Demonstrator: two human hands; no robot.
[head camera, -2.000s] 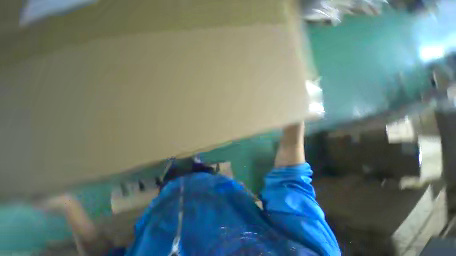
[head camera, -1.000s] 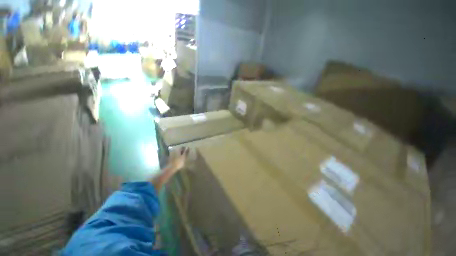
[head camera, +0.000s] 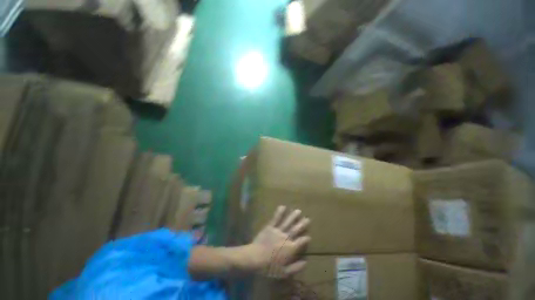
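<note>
A sealed brown carton (head camera: 375, 220) with a white label lies at the lower centre right, its left side facing the floor aisle. Another labelled carton (head camera: 393, 278) sits right against it, nearer to me. My left hand (head camera: 278, 243) reaches in from the lower left in a blue sleeve. It lies palm down with fingers spread on the carton tops, near the left edge and the seam between them. It grips nothing. My right hand is not in view.
More labelled cartons (head camera: 463, 217) adjoin on the right. Open, crumpled cartons (head camera: 381, 111) are piled behind by the pale wall. Upright flat cardboard sheets (head camera: 64, 181) fill the left, with a cardboard stack (head camera: 88, 35) beyond. Green floor (head camera: 229, 123) runs between. The picture is blurred.
The large carton face close to me two seconds ago is gone from that position. The view has turned further down over the carton tops. My left hand has moved from a carton's edge onto the tops.
</note>
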